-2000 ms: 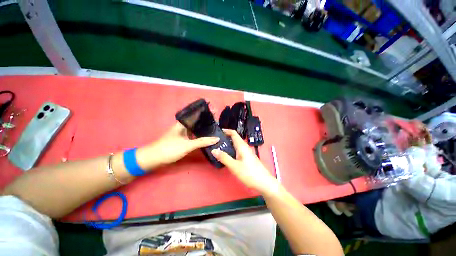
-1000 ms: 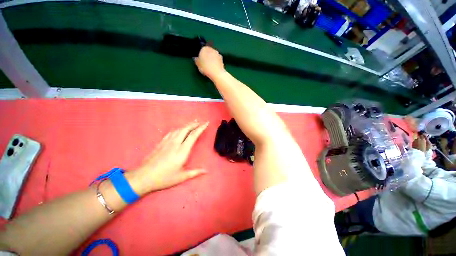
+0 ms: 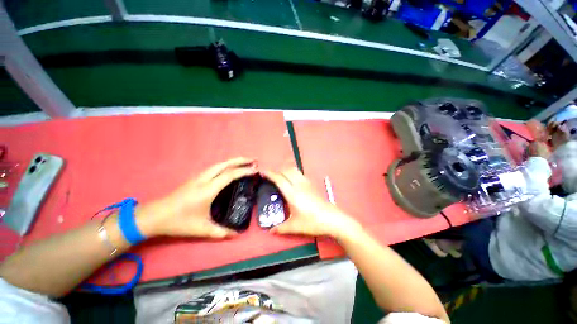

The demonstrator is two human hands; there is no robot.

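A glossy black camcorder body lies between my hands over the red mat, with its flip-out panel open beside it on the right. The panel shows small pale marks and reflects light. My left hand curves around the body's left side and grips it. My right hand curves around the panel's right side and grips it. Another black camcorder sits on the green belt beyond the mat, with its panel open to the left.
A pale phone lies at the left. A coiled blue cord is at the near edge. A white stick tool lies right of the mat seam. A grey-brown machine with clear plastic stands at the right. A person in pale sleeves is beyond it.
My right hand has come back from the green belt, leaving a camcorder there. Both hands have closed around the other camcorder, which is now open and further left on the mat.
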